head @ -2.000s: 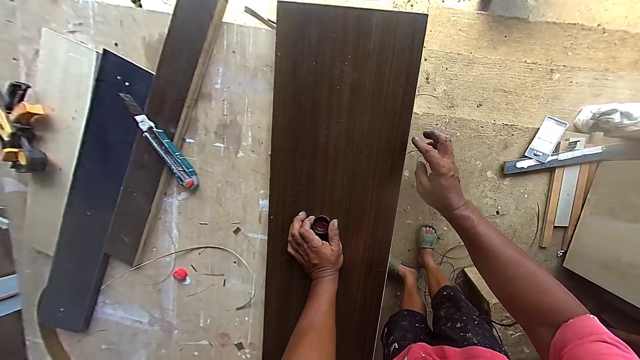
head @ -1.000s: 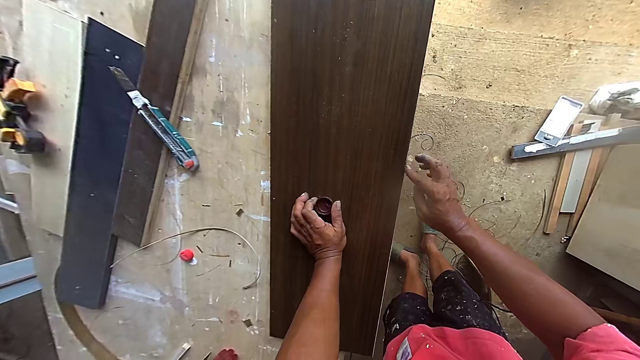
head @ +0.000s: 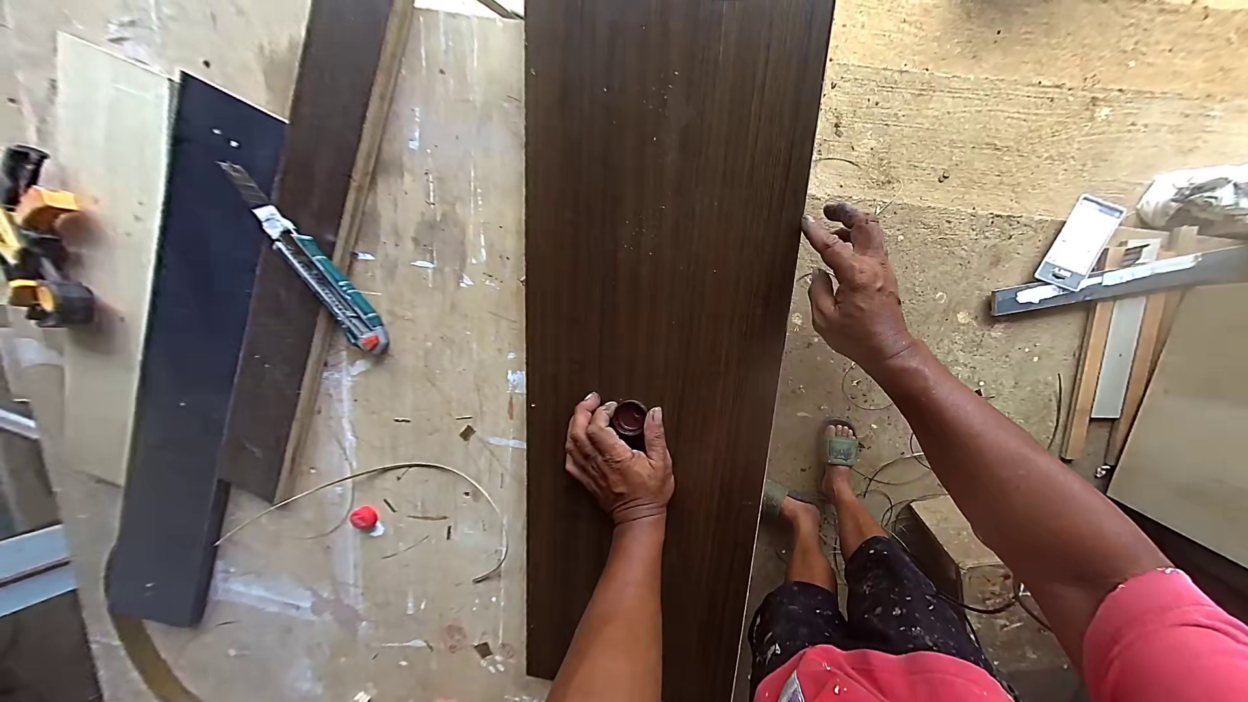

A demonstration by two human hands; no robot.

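Note:
A long dark wood-grain panel point(head: 673, 244) lies on a worn, paint-marked work surface. Near its lower end, my left hand point(head: 624, 463) rests on it, thumb and fingers curled around a small round dark container point(head: 630, 418). My right hand point(head: 858, 283) is at the panel's right edge, its fingers bent and apart and nothing held; whether the fingertips touch the edge I cannot tell. To the left, a teal utility knife point(head: 317, 268) with its blade out lies across dark boards point(head: 258, 390). A red cap point(head: 364, 517) sits between those boards and the panel.
A thin curved strip point(head: 429, 466) lies near the red cap. Yellow and black tools point(head: 44, 253) are at the far left. On the right are a metal bar point(head: 1121, 283), a pale rectangular case point(head: 1080, 242), wood strips point(head: 1082, 400) and a light board point(head: 1194, 429). A block point(head: 960, 551) stands near my feet.
My left hand stays around the small container on the panel. My right hand remains by the panel's right edge, with its fingers slightly changed in pose.

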